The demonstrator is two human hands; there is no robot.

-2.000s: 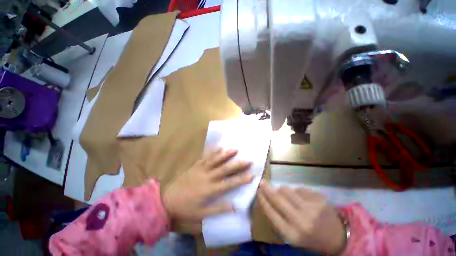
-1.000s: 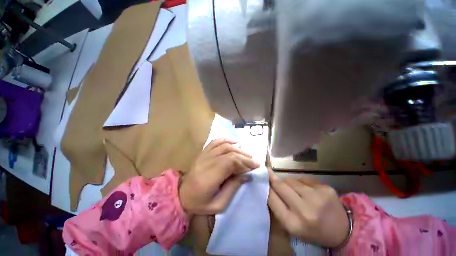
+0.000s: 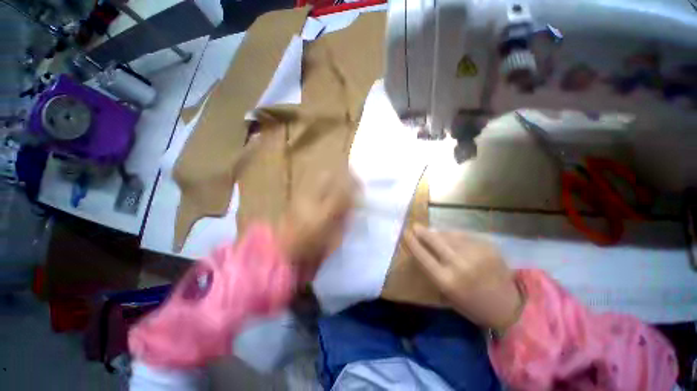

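A narrow panel with its white side up [image 3: 367, 221] lies over a tan panel [image 3: 413, 279], running from under the needle area of the sewing machine [image 3: 428, 69] to the front table edge. My right hand [image 3: 466, 271] rests with fingertips on the tan panel beside the white panel's right edge. My left hand [image 3: 317, 218] is blurred at the white panel's left side, over tan material; whether it grips anything is unclear. The large tan panel [image 3: 321, 137] is wrinkled left of the machine.
Orange-red scissors [image 3: 596, 198] lie right of the needle. A long tan panel [image 3: 229, 130] and a white-backed piece [image 3: 283, 80] lie at left. A purple machine [image 3: 84, 122] stands far left. A red basket edge [image 3: 344, 8] shows behind.
My left hand has moved left off the white panel's middle and blurred. The large tan panel has become more wrinkled. The view has shifted, showing more of the lap and scissors.
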